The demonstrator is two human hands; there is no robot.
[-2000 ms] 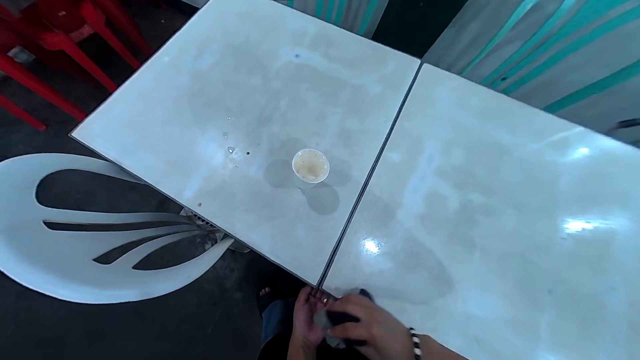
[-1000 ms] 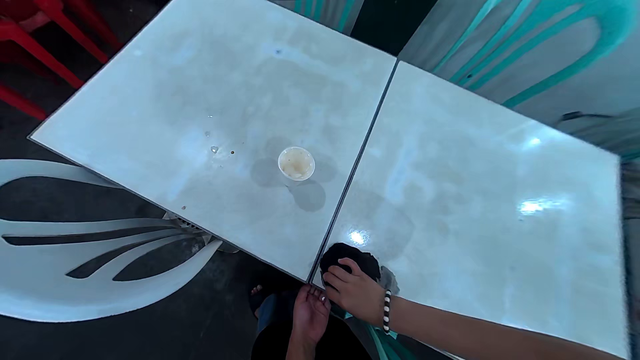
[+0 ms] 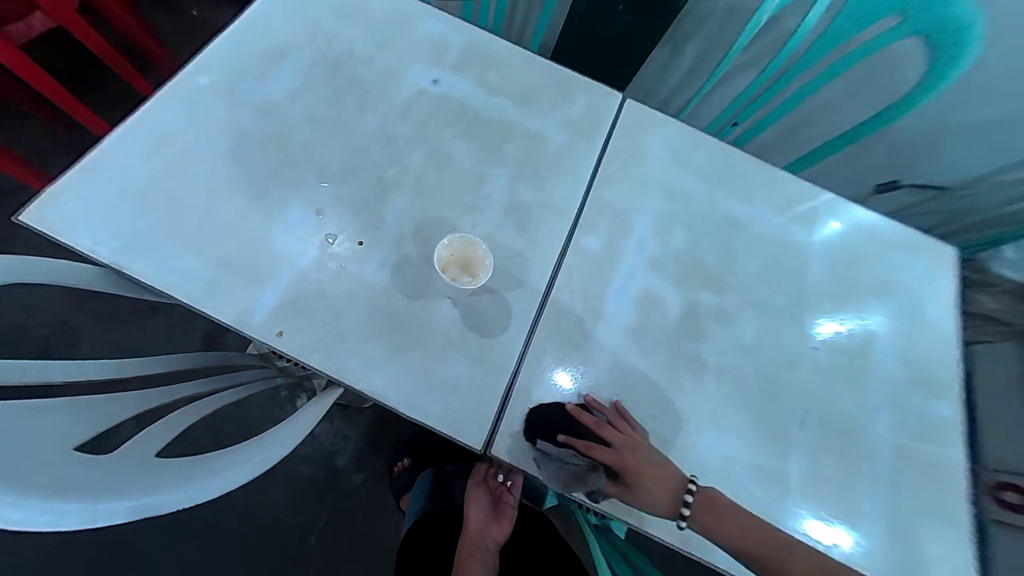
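My right hand (image 3: 628,460), with a beaded bracelet at the wrist, presses a black and grey cloth (image 3: 566,448) onto the near left part of the right-hand tabletop (image 3: 720,320). Just below the table edge, by the seam, my left hand (image 3: 492,500) is palm up with its fingers curled and small white bits at the fingers; whether it grips them I cannot tell. A small cup (image 3: 464,261) with pale contents stands on the left-hand tabletop (image 3: 320,104). Left of the cup lie wet drops (image 3: 330,238) and a dark crumb (image 3: 361,243). Another crumb (image 3: 279,334) lies near the front edge.
A white plastic chair (image 3: 120,480) stands against the near left side. Red chairs (image 3: 56,64) are at the upper left. A turquoise chair back (image 3: 880,88) rises beyond the far edge, and another turquoise chair (image 3: 604,536) is partly under the near edge.
My right hand has moved from beside my left hand at the seam onto the right-hand tabletop, with the cloth under it. The cup stays in place on the left-hand tabletop.
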